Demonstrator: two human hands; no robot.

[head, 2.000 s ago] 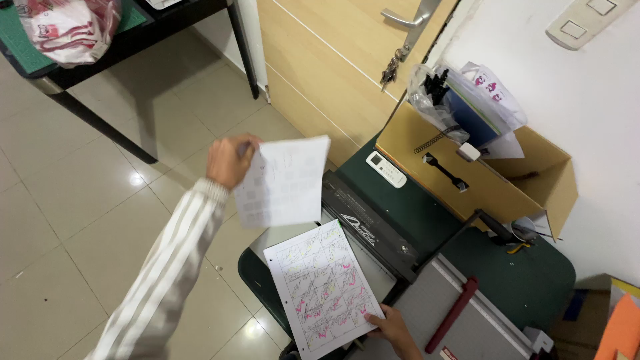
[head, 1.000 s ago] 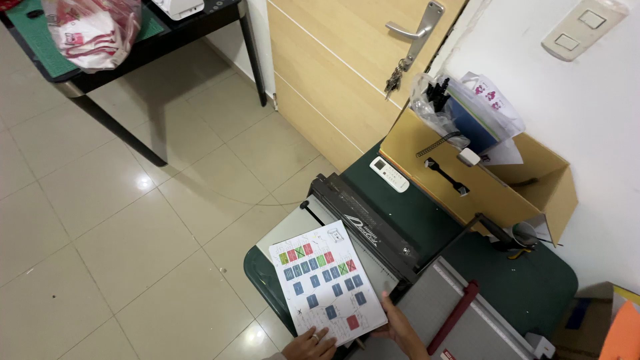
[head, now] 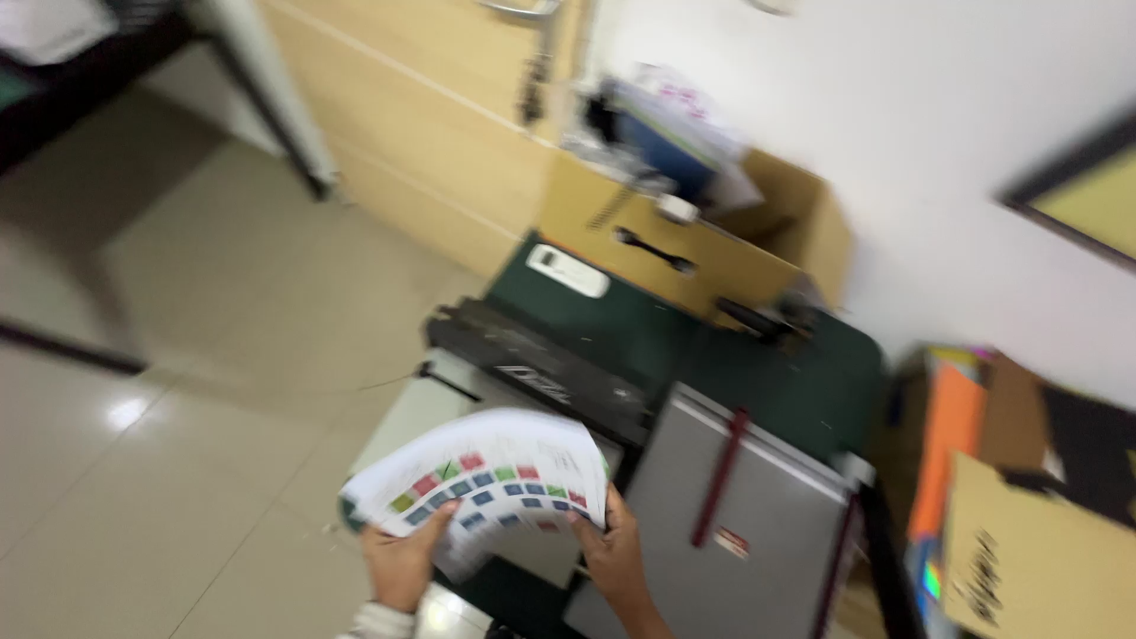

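Note:
A stack of printed paper sheets (head: pixel 497 470) with coloured squares is bent into a curve between my two hands. My left hand (head: pixel 404 555) grips its left lower edge, thumb on top. My right hand (head: pixel 617 555) grips the right edge in the same way. Behind the sheets lies a black paper punch or binding machine (head: pixel 541 364) with a pale base, on a dark green table (head: pixel 603 311). Right of my right hand is a grey paper trimmer (head: pixel 754 532) with a dark red bar (head: pixel 721 479).
A white remote control (head: pixel 568 270) lies near a cardboard box (head: pixel 692 248) holding bagged papers. Cardboard and an orange folder (head: pixel 945 453) stand at the right. A dark table (head: pixel 98 80) is at the far left, a wooden door (head: pixel 426 115) behind.
The sheets, lying on the machine's base one second ago, are now lifted and bent in both hands. Two seconds ago my left hand held a separate sheet out to the left. The view has shifted right.

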